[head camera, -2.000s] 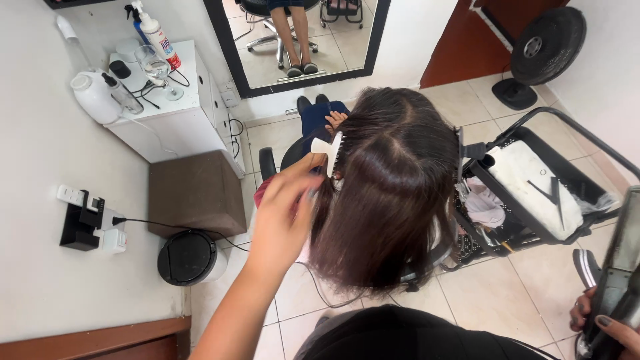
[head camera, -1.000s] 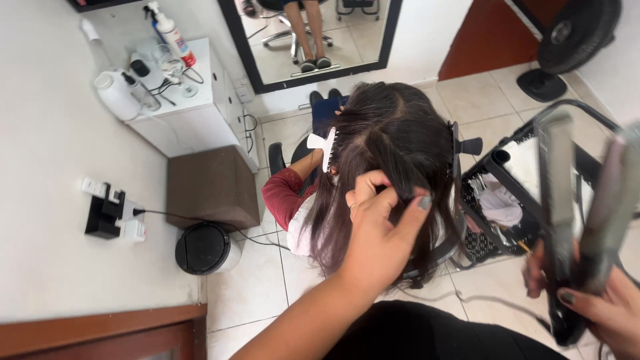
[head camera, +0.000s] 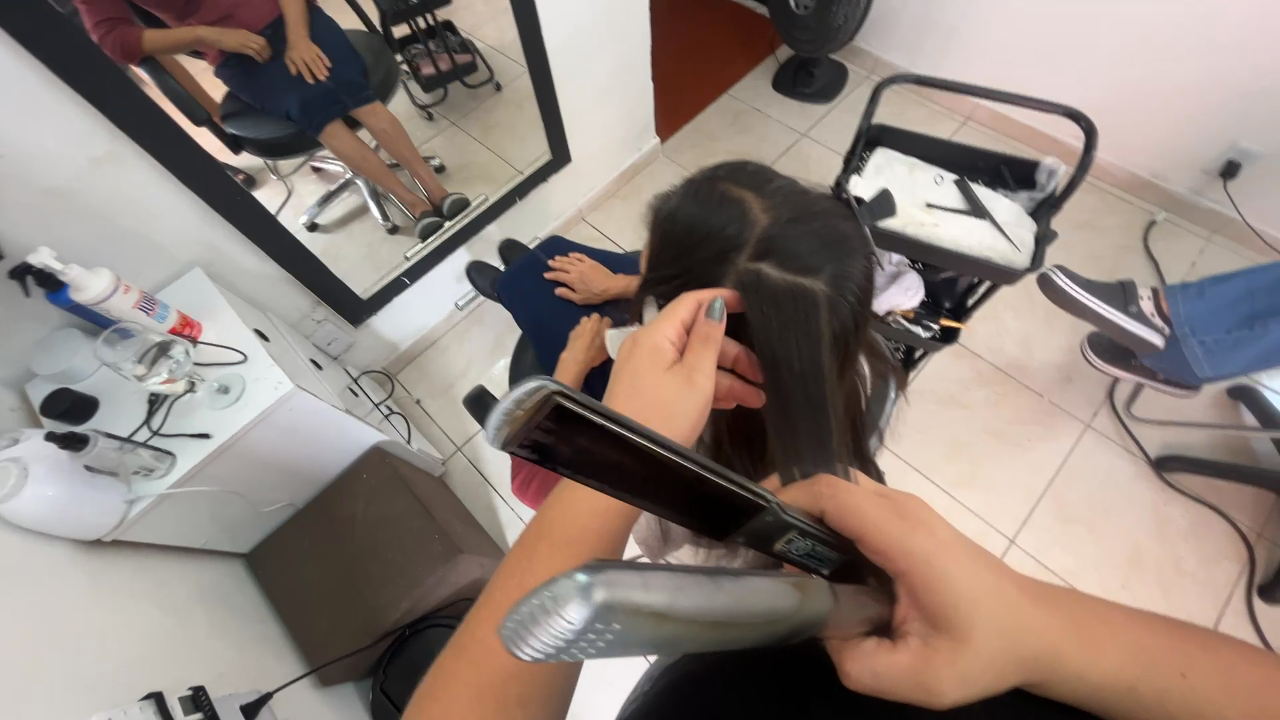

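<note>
My right hand [head camera: 920, 590] grips a hair straightener [head camera: 650, 480] near its hinge end, and its two plates stand apart, pointing left. Beyond the straightener, my left hand [head camera: 680, 365] is at the left side of the seated person's dark hair [head camera: 800, 350], fingers curled against the strands; whether it pinches any is hidden. A parting runs over the crown, and a smooth section hangs down the back. Part of a white hair clip [head camera: 620, 341] shows behind my left hand. The seated person's hands [head camera: 582, 278] rest on the lap.
A black trolley [head camera: 1075, 110] with a white towel [head camera: 900, 200] and combs stands right of the person. At left are a white cabinet [head camera: 330, 440] with bottles and a glass, and a brown box [head camera: 370, 560]. A framed mirror [head camera: 555, 120] is ahead; another person's shoes [head camera: 1110, 310] are at right.
The straightener has come from the right to the middle, in front of the hair. My left hand has moved from the back of the head to its left side. The view has turned.
</note>
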